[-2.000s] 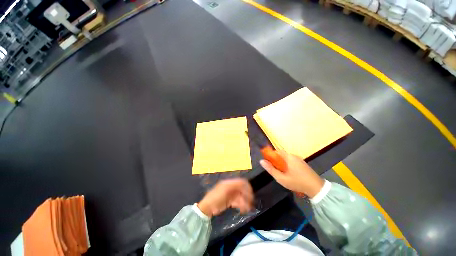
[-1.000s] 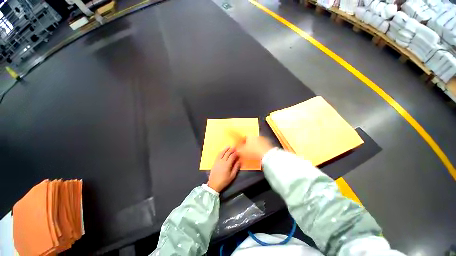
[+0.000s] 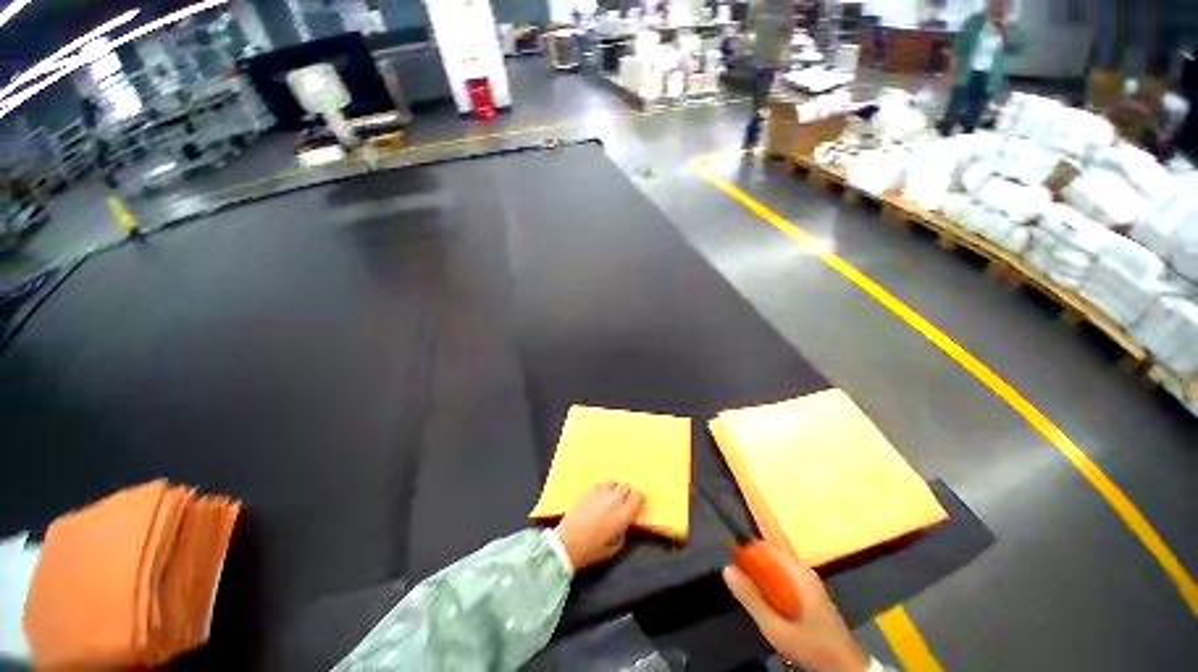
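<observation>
A square orange-yellow cut panel [image 3: 628, 456] lies on the black table, its near edge slightly raised. My left hand [image 3: 602, 523] is on its near edge with the fingers on top; the thumb is hidden, and the hand appears to hold the edge. My right hand [image 3: 804, 628] is shut on the orange-handled scissors [image 3: 767, 575], whose dark blades point up and left between the panel and the right-hand stack [image 3: 830, 475]. The left-hand stack [image 3: 129, 578] of deeper orange pieces stands at the near left.
The black table [image 3: 329, 328] spans the view. White sheets [image 3: 13, 591] lie beside the left stack. Clear plastic film [image 3: 611, 646] is at the near edge. Pallets of white bundles [image 3: 1051, 197] stand at the right beyond a yellow floor line. Two people stand in the back.
The view has tilted up. My right hand has moved off the panel to the right, and the scissors show again. My left hand stays at the panel, whose near edge is now raised.
</observation>
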